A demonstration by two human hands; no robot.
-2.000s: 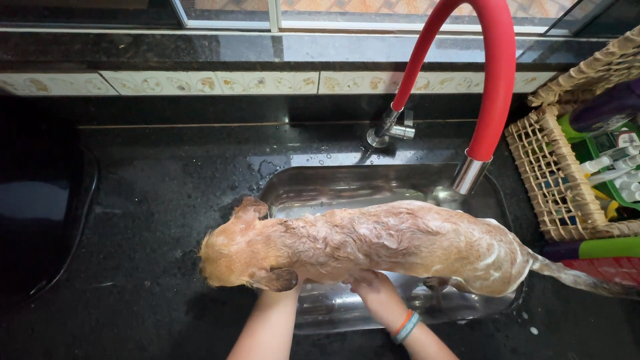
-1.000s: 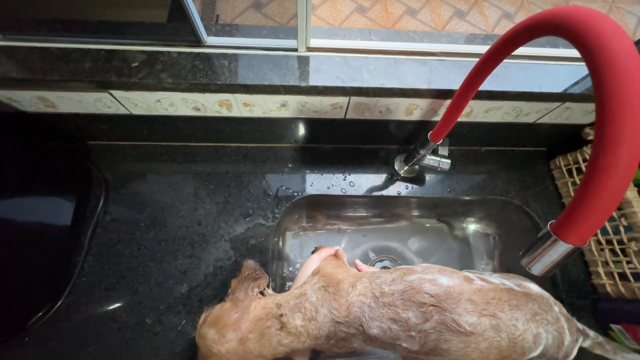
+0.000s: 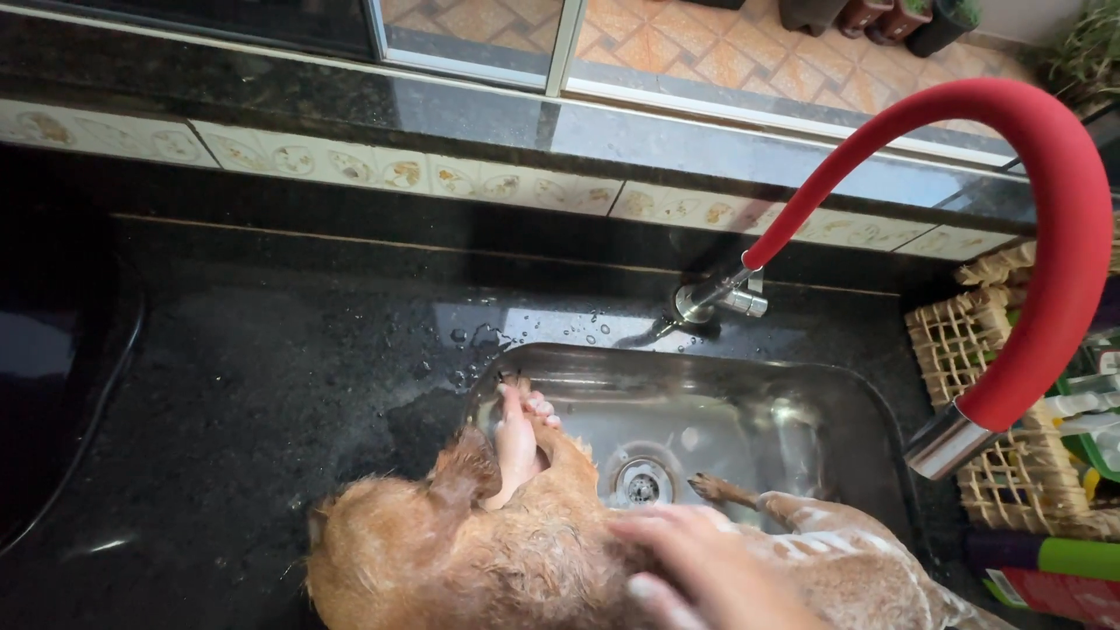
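A wet, tan short-haired dog (image 3: 525,560) with patches of lather stands in the stainless steel sink (image 3: 700,385), its head over the counter at the lower left. My left hand (image 3: 518,437) reaches from beneath the dog's neck and holds a raised front paw, with the fingers wrapped round it near the sink's left corner. Slightly blurred, my right hand (image 3: 700,560) lies on the dog's back with its fingers apart. One other paw (image 3: 722,490) shows by the drain (image 3: 644,481). The dog's belly and the rest of its legs are hidden.
A red flexible faucet (image 3: 945,105) arches over the sink's right side, its metal spout pointing down. At the right stands a woven basket (image 3: 962,341) with bottles. A black glossy object (image 3: 52,350) sits on the left of the wet dark stone counter (image 3: 262,350). A window runs behind.
The dog's front paw is now raised in my left hand at the sink's left corner. My right hand, largely hidden a second ago, now shows on the dog's back. The view has shifted and tilted.
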